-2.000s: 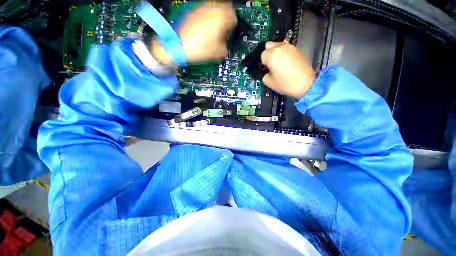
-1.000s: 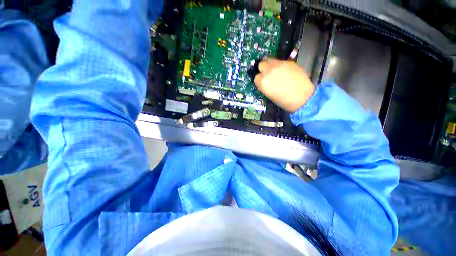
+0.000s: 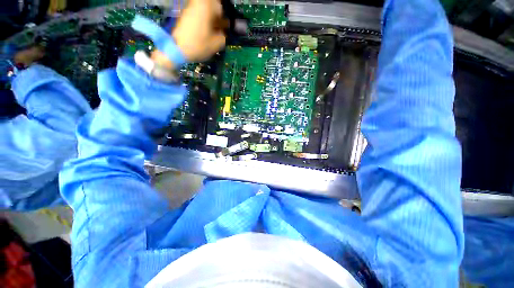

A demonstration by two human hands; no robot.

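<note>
A green circuit board crowded with small white and silver parts lies in a black carrier in front of me. A yellow component stands near its left side. Pale green and metallic latches sit along the carrier's near edge. My left hand, with a light blue band at the wrist, is blurred above the carrier's far left corner; black shows at its fingertips, and I cannot tell if it holds anything. My right arm reaches up past the top edge, so my right hand is out of the picture.
A silver rail with a toothed chain runs along the near side. A narrow green board strip lies beyond the board. More boards lie in carriers to the left. Another person's blue sleeve and hand are at the far left.
My left hand has come back into view at the upper left. My right hand has left the board and gone out past the top edge. The board appears slightly lower and further right.
</note>
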